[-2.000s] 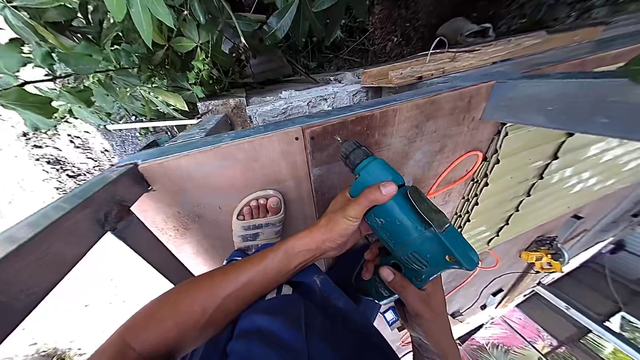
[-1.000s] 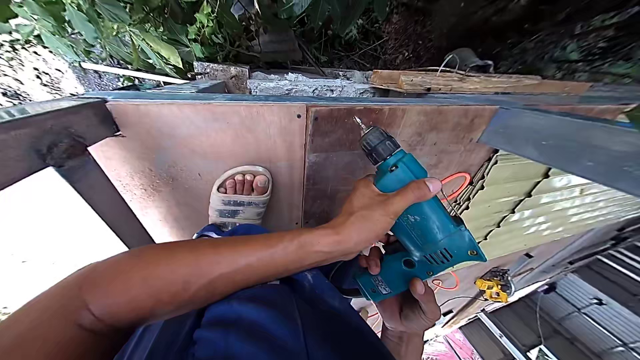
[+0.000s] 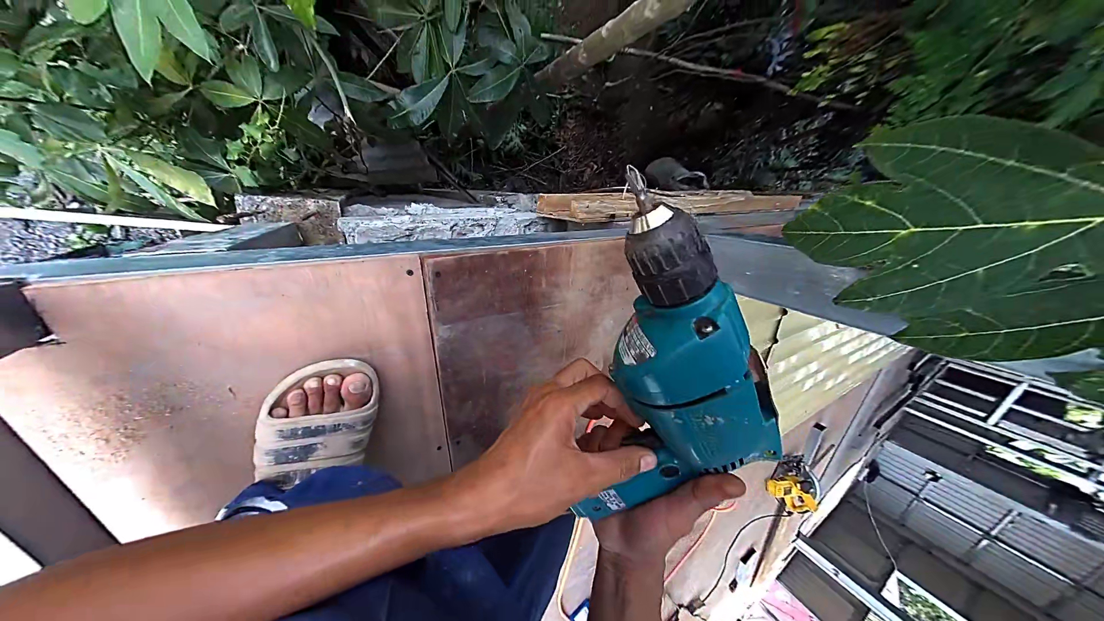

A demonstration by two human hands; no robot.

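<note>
A teal electric drill (image 3: 690, 371) with a black keyed chuck is held up in front of me, its bit (image 3: 639, 188) pointing away toward the plants. My left hand (image 3: 569, 440) has its fingers at the drill's handle near the trigger, with the thumb against the teal casing. Under the rear of the drill, my right hand (image 3: 660, 517) supports the handle from below, its thumb beside the motor housing. The drill partly hides the fingers of both hands. Plywood panels (image 3: 345, 310) with a seam between them lie beneath.
My sandalled foot (image 3: 319, 423) stands on the plywood left of the seam. A metal beam (image 3: 259, 259) runs along the far edge, with planks (image 3: 673, 205) beyond. A yellow power tool (image 3: 792, 493), cords and a corrugated sheet (image 3: 819, 362) are at right. A large leaf (image 3: 975, 233) hangs close.
My left hand has moved from the drill's upper body down to its handle. The drill now points more directly away from me. The view has shifted, and a large leaf shows at right.
</note>
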